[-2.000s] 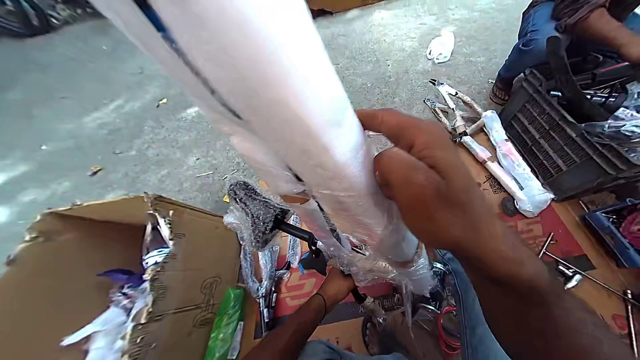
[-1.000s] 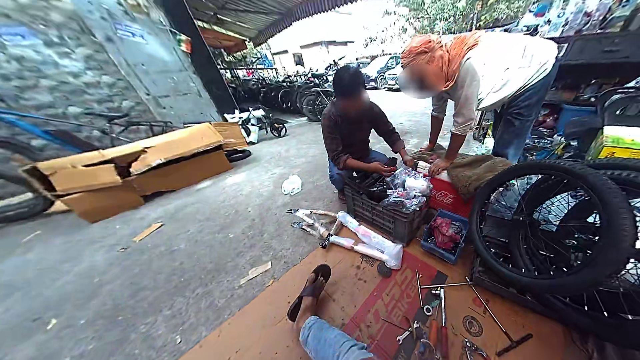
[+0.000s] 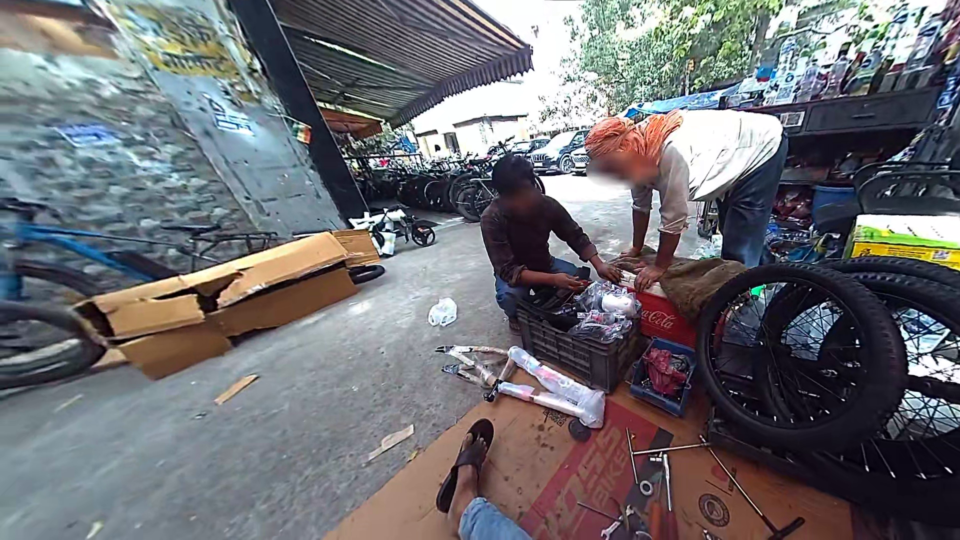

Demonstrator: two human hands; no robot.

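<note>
Neither my left hand nor my right hand shows in the head view, so what they hold is hidden. My sandalled foot rests at the edge of a flattened cardboard sheet. Beyond it lies a bicycle frame wrapped in white and clear plastic. To the right, several hand tools lie on the sheet, among them a T-handle wrench. A black plastic crate holds plastic-wrapped parts, and a small blue bin holds a red bundle.
A person crouches behind the crate; another, in an orange head cloth, bends over a red cooler box with sacking on it. Spoked bicycle wheels stand at the right. An open cardboard carton and a blue bicycle are at the left.
The view has swung up and outward. My hands and the wrapped frame near them, seen two seconds ago, are out of view. The bending person's hands have shifted slightly on the cooler box.
</note>
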